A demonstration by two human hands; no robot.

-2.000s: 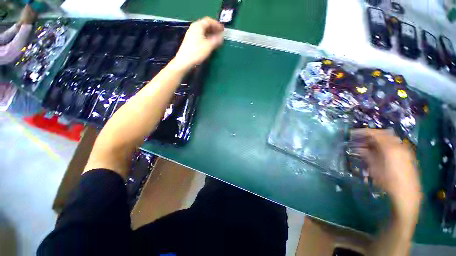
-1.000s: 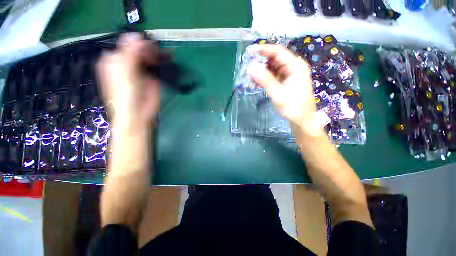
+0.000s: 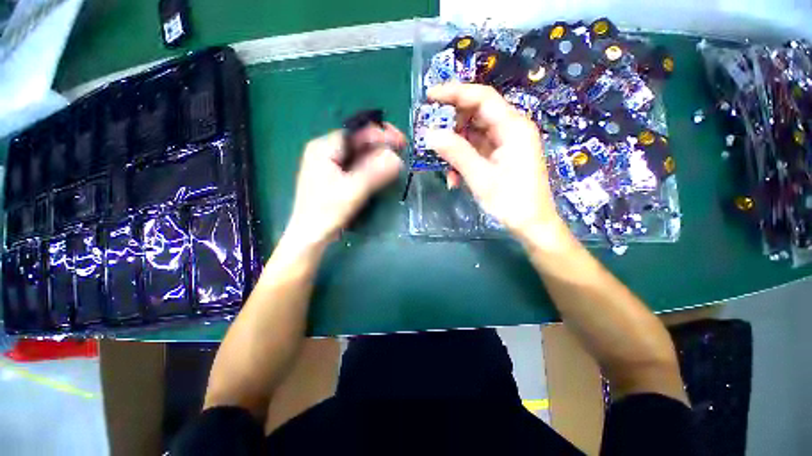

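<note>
My left hand is closed on a black housing, which is blurred and partly hidden by the fingers, over the green mat. My right hand pinches a small silvery circuit board between thumb and fingers, just right of the housing and apart from it. A thin dark wire hangs below the board. Under and beyond my right hand a clear tray bears a heap of wired boards and black round speakers, some with yellow-gold centres.
A black blister tray lies at the left. A filled housing stands beyond the pale rail. A clear bag of wired boards lies at the far right. Cardboard boxes are below the bench edge.
My left hand has moved right, away from the blister tray, bringing the black housing close to my right hand. My right hand now shows the board clearly. The head view has shifted.
</note>
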